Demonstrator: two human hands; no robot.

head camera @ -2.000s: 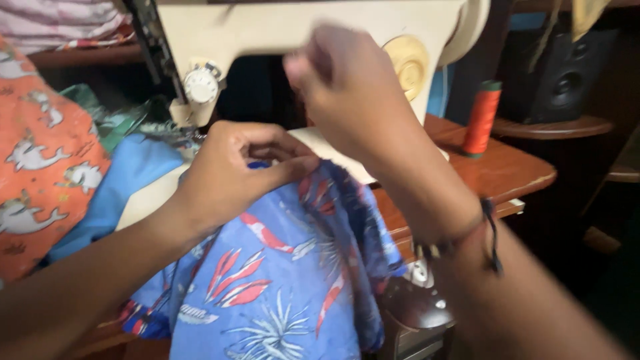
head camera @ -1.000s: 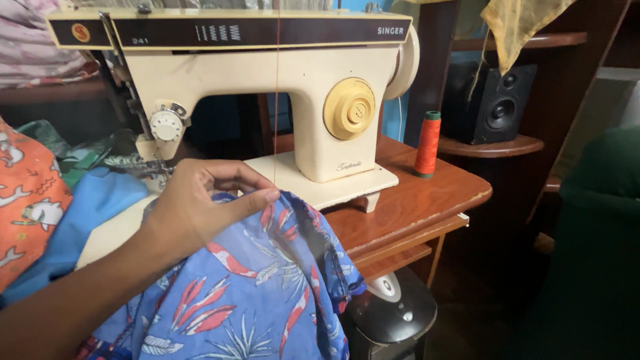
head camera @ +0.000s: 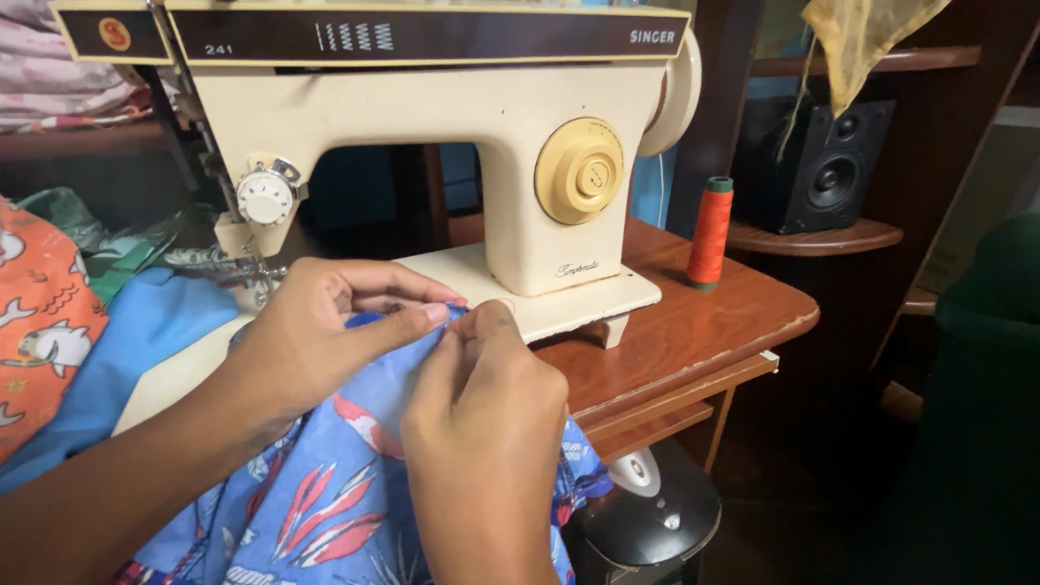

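A blue printed fabric piece [head camera: 325, 504] with red and white leaf shapes hangs from both hands in front of the sewing machine. My left hand [head camera: 325, 349] pinches its top edge between thumb and fingers. Right beside it, my right hand [head camera: 487, 414] has its fingertips closed on the same edge; a small loop of thin thread shows just above them. Whether a needle is between those fingertips cannot be seen. Behind the hands stands the cream Singer sewing machine [head camera: 406, 106], its presser foot area partly hidden by my left hand.
An orange-red thread cone [head camera: 710, 236] stands on the wooden table [head camera: 772, 313], right of the machine. Orange printed fabric [head camera: 41, 333] and plain blue fabric [head camera: 154, 325] lie at left. A black speaker [head camera: 829, 171] sits on a shelf. Below the table is a black lidded object [head camera: 650, 520].
My right hand, raised before the machine two seconds ago and out of view one second ago, is now at the fabric edge beside my left hand. The taut vertical thread no longer shows.
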